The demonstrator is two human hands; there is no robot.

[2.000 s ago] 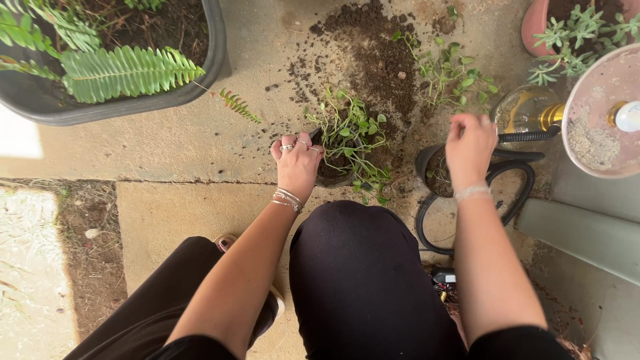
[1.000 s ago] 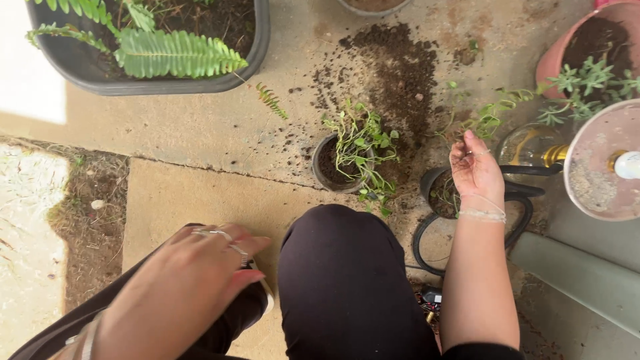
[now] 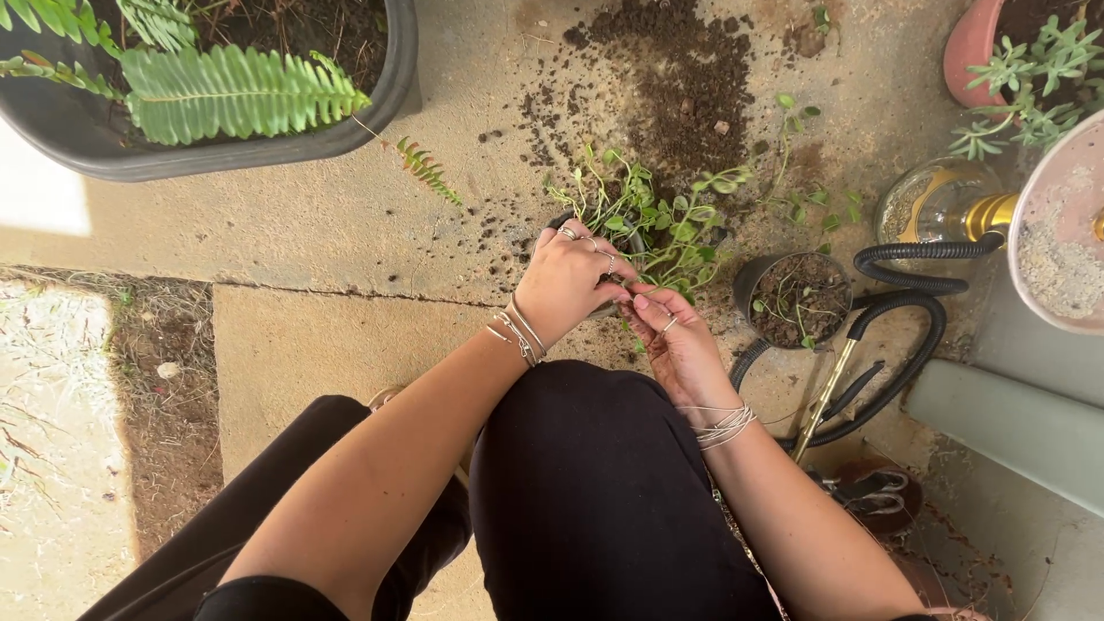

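Note:
A trailing green plant spills over a small dark pot on the concrete, the pot largely covered by leaves and fingers. My left hand, with rings and bracelets, reaches over the pot's near side, its thumb and fingertips on a thin stem. Close against it, my right hand pinches the stem between thumb and fingers; soil marks its fingers. To the right stands a second small black pot of soil with a few thin sprigs. Loose green cuttings lie on the ground above that pot.
Spilled soil spreads beyond the pots. A large dark planter with ferns is at upper left. On the right are a hookah with a coiled black hose, its pink tray, and a pink pot with a succulent.
My left hand has moved from near my knee back up to the plant's pot. My right hand has come left from beside the second pot and now meets my left hand.

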